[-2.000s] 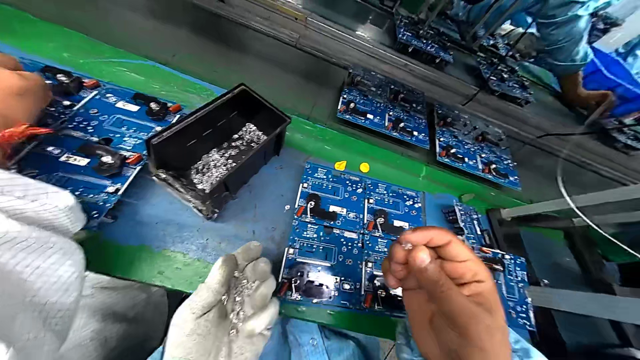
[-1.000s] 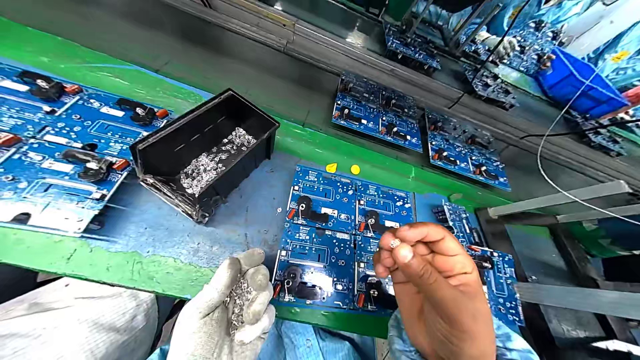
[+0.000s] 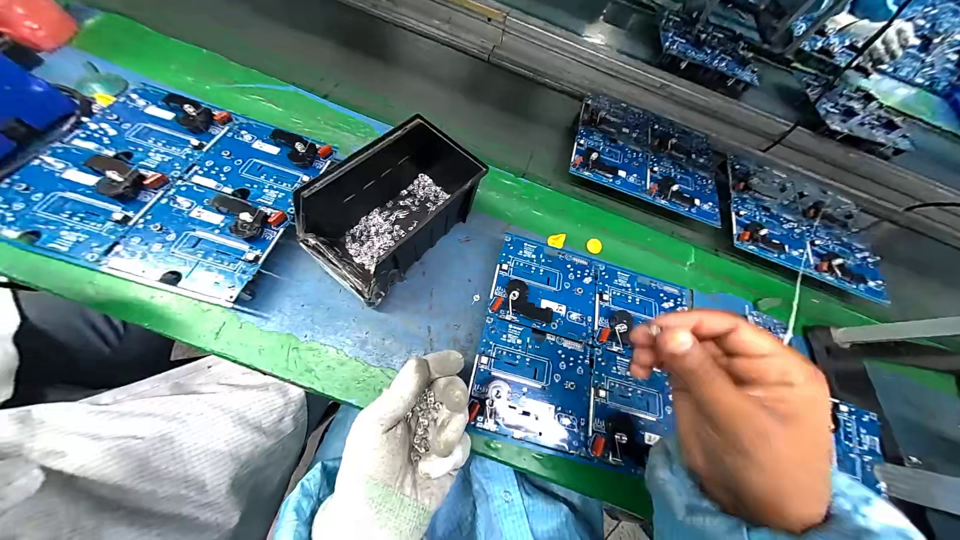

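Note:
My left hand point(image 3: 409, 442), in a pale glove, is cupped palm up around a small heap of tiny shiny parts point(image 3: 425, 420). Between thumb and fingertips, my bare right hand point(image 3: 739, 405) pinches one tiny part point(image 3: 654, 330), too small to identify. It is above the right side of a blue printed circuit board panel point(image 3: 536, 360), which bears black and orange components. Left of that panel a black plastic bin point(image 3: 390, 202) stands tilted in view, its bottom partly covered by many more small shiny parts point(image 3: 382, 232).
Another populated circuit board panel point(image 3: 150, 187) lies left of the bin. Two yellow pieces point(image 3: 594, 245) are on the green bench edge point(image 3: 517, 199). Further panels point(image 3: 645, 161) rest on the dark conveyor point(image 3: 525, 112). A co-worker's gloved hand point(image 3: 885, 41) is at the top right; metal bars point(image 3: 900, 330) stand at the right.
The neighbour's hand at the left board is out of view, and a blue object and a red one now show at the upper left. Both my hands keep much the same pose.

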